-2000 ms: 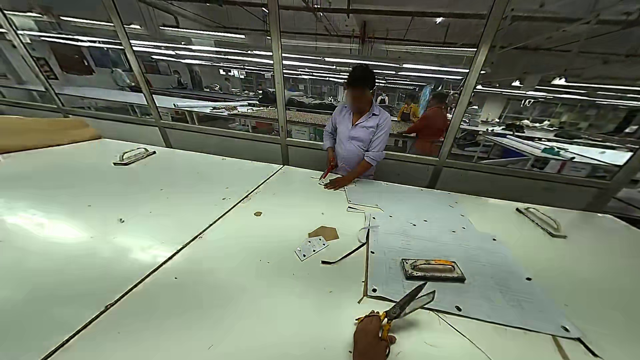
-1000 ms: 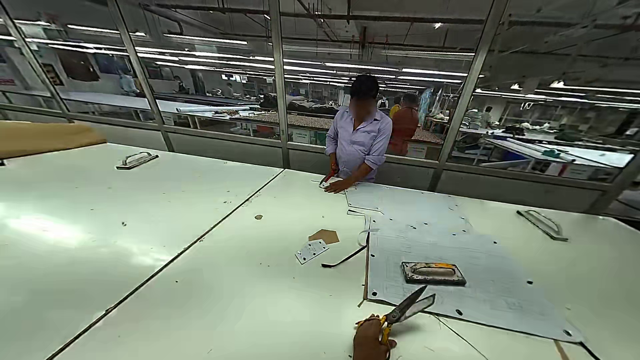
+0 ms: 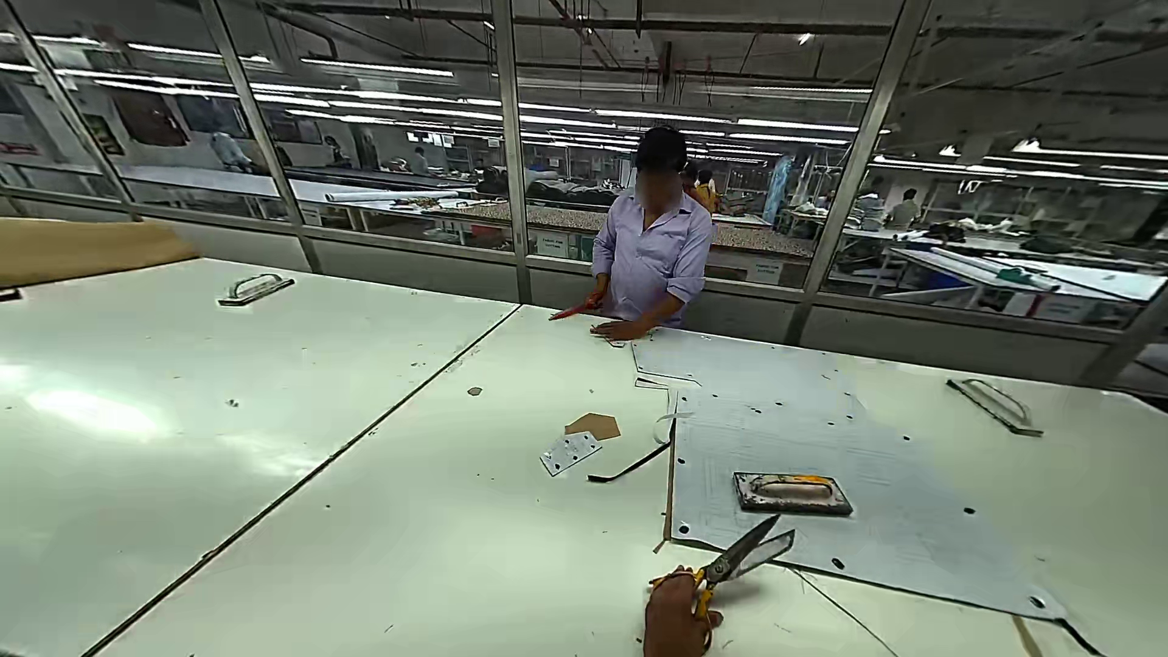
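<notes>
My right hand (image 3: 677, 613) grips the yellow handles of a pair of fabric shears (image 3: 737, 558) at the bottom of the head view. The shears' blades are parted and reach over the near edge of a large light paper pattern sheet (image 3: 812, 456) lying on dark material. A metal weight with a handle (image 3: 792, 494) rests on the sheet, just beyond the blade tips. My left hand is out of sight. To the left of the sheet lie a brown paper piece (image 3: 593, 426), a small white dotted piece (image 3: 570, 453) and a dark strip (image 3: 630, 464).
Across the white table (image 3: 365, 538), a person (image 3: 652, 237) holds a red-handled tool and rests a hand near the sheet's far end. Handled weights stand at the back left (image 3: 256, 289) and right (image 3: 995, 406). Brown material (image 3: 91, 251) lies far left. A framed glass partition runs behind.
The person across the table has moved the red tool from beside the other hand out to the left. My right hand and the shears have stayed in about the same place.
</notes>
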